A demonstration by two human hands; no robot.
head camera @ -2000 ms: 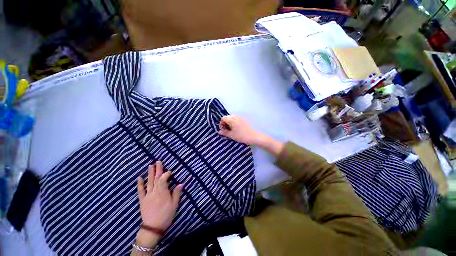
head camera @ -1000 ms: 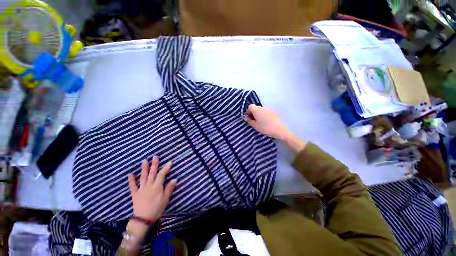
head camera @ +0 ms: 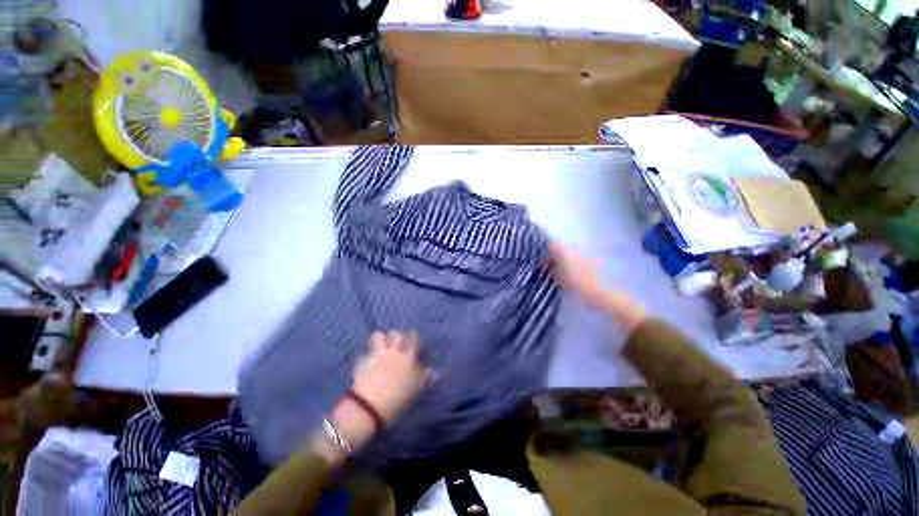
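Observation:
A dark shirt with white stripes [head camera: 443, 302] lies across the middle of the white table, its lower body blurred and hanging over the front edge. One sleeve [head camera: 371, 181] reaches to the table's back edge. My left hand [head camera: 391, 371] is on the lower body with fingers bent; blur hides whether it grips cloth. My right hand [head camera: 574, 274] is at the shirt's right edge near the shoulder, blurred, its fingertips at the cloth. I cannot tell whether a tool is in it.
A yellow-and-blue fan [head camera: 169, 116] and black phone [head camera: 181, 295] are at left. Papers [head camera: 705, 186] and small items [head camera: 771, 287] are at right. Striped shirts lie in a white bin [head camera: 66, 474] low left and in a pile [head camera: 831, 443] low right. A brown-sided table [head camera: 529, 86] stands opposite.
The view has lifted, showing more of the opposite table. The shirt's body has turned and its dark bands now run more across. My left hand has moved right and its fingers have bent.

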